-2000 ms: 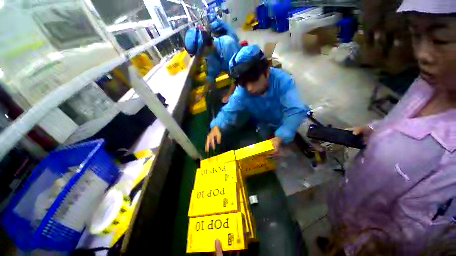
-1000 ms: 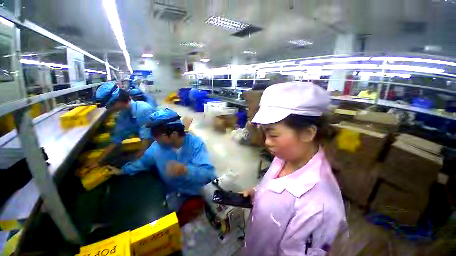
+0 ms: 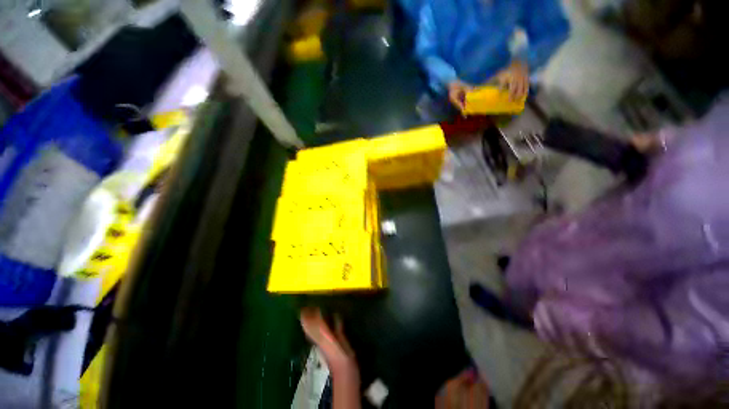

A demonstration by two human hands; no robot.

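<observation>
The picture is blurred. Yellow retail boxes [image 3: 324,216] lie in stacked rows on the dark green belt [image 3: 412,319], with blurred dark lettering on top. More yellow boxes [image 3: 408,160] stand crosswise at the far right end of the group. My left hand [image 3: 324,331] is just below the near edge of the boxes, fingers apart, holding nothing that I can see. A blurred skin-toned shape at the bottom edge, right of my left forearm, may be my right hand [image 3: 464,391]; it is cut off and its fingers cannot be made out.
A person in blue [image 3: 487,40] holds a yellow box [image 3: 491,101] across the belt. A person in pink [image 3: 623,248] stands at right with a dark object [image 3: 587,146]. At left are a white post [image 3: 248,84], a blue basket [image 3: 48,144], a tape roll [image 3: 89,232] and black-yellow striped tape.
The view swung up to the right, then back down to the boxes. The person in blue now holds a box in both hands. More of my left hand and forearm shows.
</observation>
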